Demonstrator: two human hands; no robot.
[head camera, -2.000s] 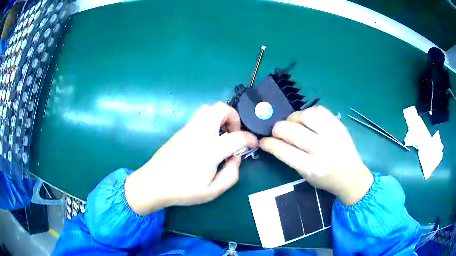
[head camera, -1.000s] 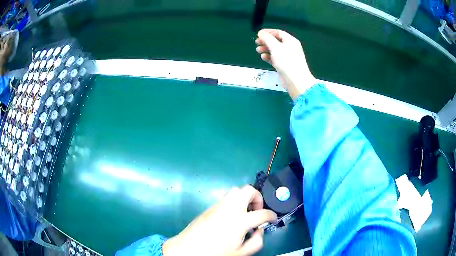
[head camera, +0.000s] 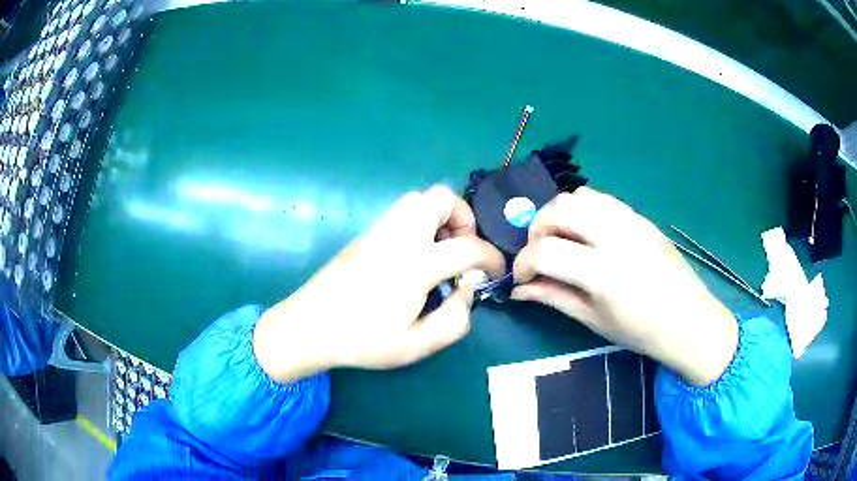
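The black optical module (head camera: 507, 193) lies on the green bench top between my hands, with a pale blue round centre facing up and a row of black fins at its upper right. A multi-coloured wire lead (head camera: 518, 138) sticks up from its top edge. My left hand (head camera: 376, 287) pinches the module's lower left edge, by a small white part. My right hand (head camera: 615, 272) has its fingertips at the module's lower right side, close to my left fingertips. The fingers hide the exact spot they work on.
Tweezers (head camera: 719, 263) lie right of my right hand, beside torn white liner paper (head camera: 797, 299). Another black module (head camera: 824, 202) stands at the far right. A release liner sheet with black blocks (head camera: 515, 413) lies at the front. A dotted tray (head camera: 47, 141) is at left.
My right hand reached far forward one second ago, towards a dark thing beyond the white edge. It is now back at the module. The view has tilted down again.
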